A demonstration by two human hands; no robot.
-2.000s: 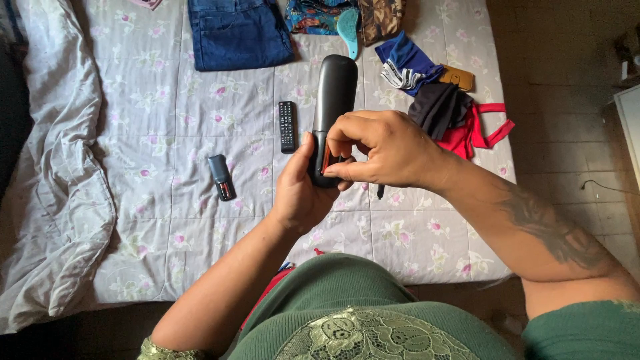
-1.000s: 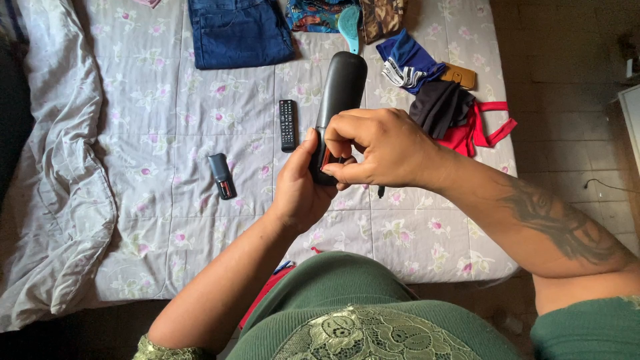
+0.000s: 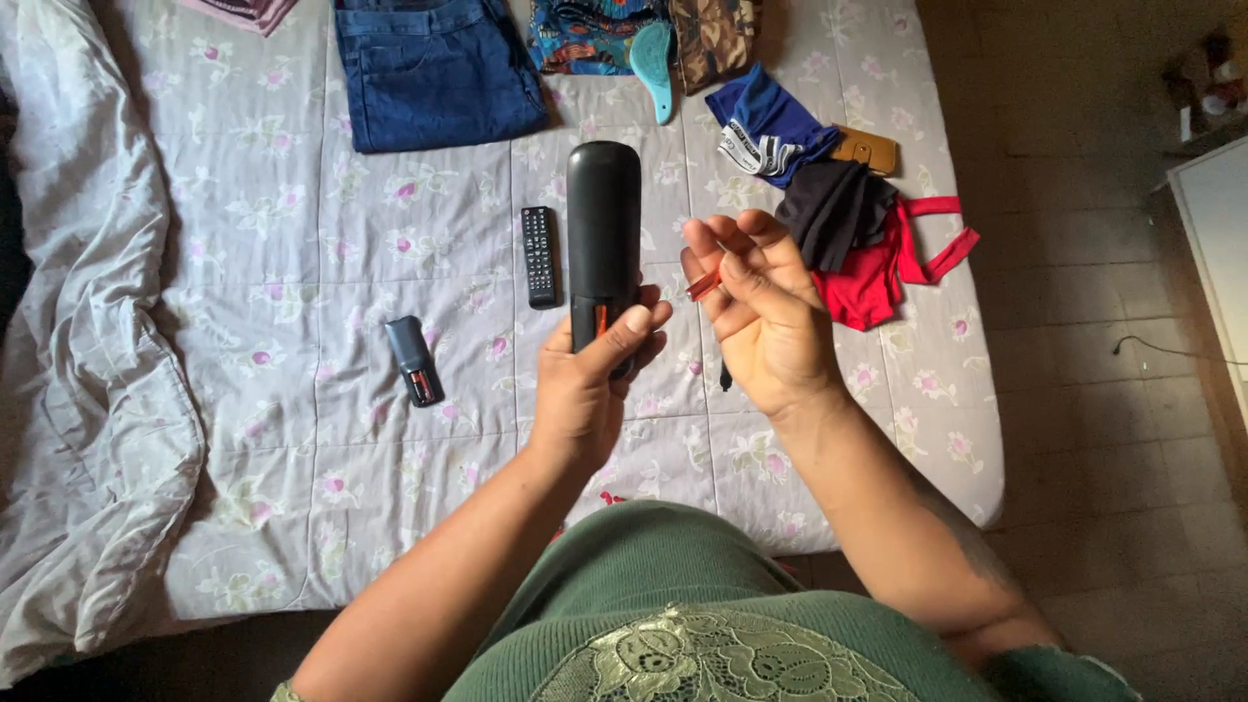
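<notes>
My left hand [image 3: 595, 380] grips the lower end of a long black remote control [image 3: 604, 219], back side up, its battery compartment uncovered and one red battery [image 3: 601, 318] showing inside. To the right of it, my right hand [image 3: 765, 302] pinches a small red battery [image 3: 704, 285] between thumb and fingers, apart from the remote. On the bed lies a second black remote control [image 3: 539, 257], buttons up, just left of the held one. Farther left, a smaller dark remote [image 3: 414, 361] lies with its battery compartment open and red batteries in it.
On the floral bedsheet [image 3: 263, 341] lie folded blue jeans [image 3: 439, 73], patterned cloth [image 3: 595, 37], a turquoise comb-like item [image 3: 651, 68], blue underwear [image 3: 770, 122], a mustard wallet [image 3: 866, 151], a dark garment [image 3: 837, 210] and a red garment [image 3: 863, 283]. A rumpled sheet [image 3: 88, 341] covers the left side.
My right hand has moved away from the remote's battery compartment to the right, and a red battery now shows between its fingers. My left hand still holds the long remote.
</notes>
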